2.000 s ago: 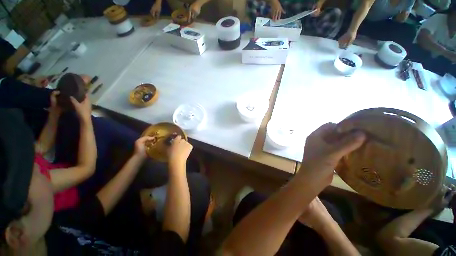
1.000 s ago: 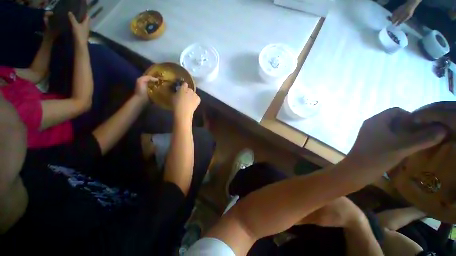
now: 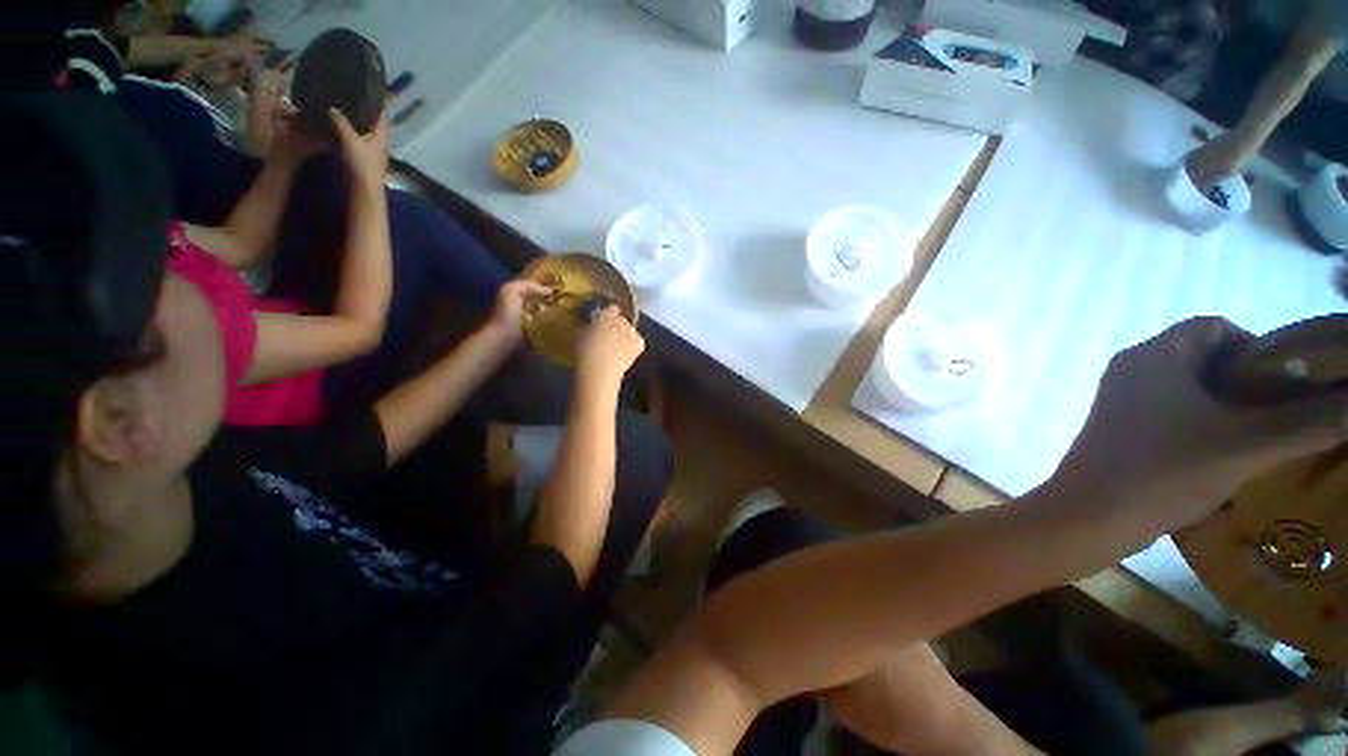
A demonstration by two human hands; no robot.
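My left hand [image 3: 1168, 421] reaches in from the bottom centre, its wrist in a white sleeve. It grips the upper left rim of a round wood-grain base shell [image 3: 1242, 539], held up at the right. The picture's right edge cuts off the shell. Its face shows a concentric round vent grille [image 3: 1297, 548] and small holes. A small white dot [image 3: 1295, 369] shows on the darker part near the fingers. I see no hand that is clearly my right one; it may be cut off or behind the shell.
White parts tubs [image 3: 655, 248] stand along the near table edge, with a small wood-grain bowl [image 3: 535, 154] and a product box [image 3: 946, 81] beyond. A neighbour at left works on a wood-grain shell [image 3: 578, 307]. Another holds a dark disc [image 3: 339, 86]. Blurred limbs lie below my arm.
The view has turned left and down since the first frame, then slightly back up. The shell has shifted towards the right edge and is now partly cut off. My left hand keeps its grip.
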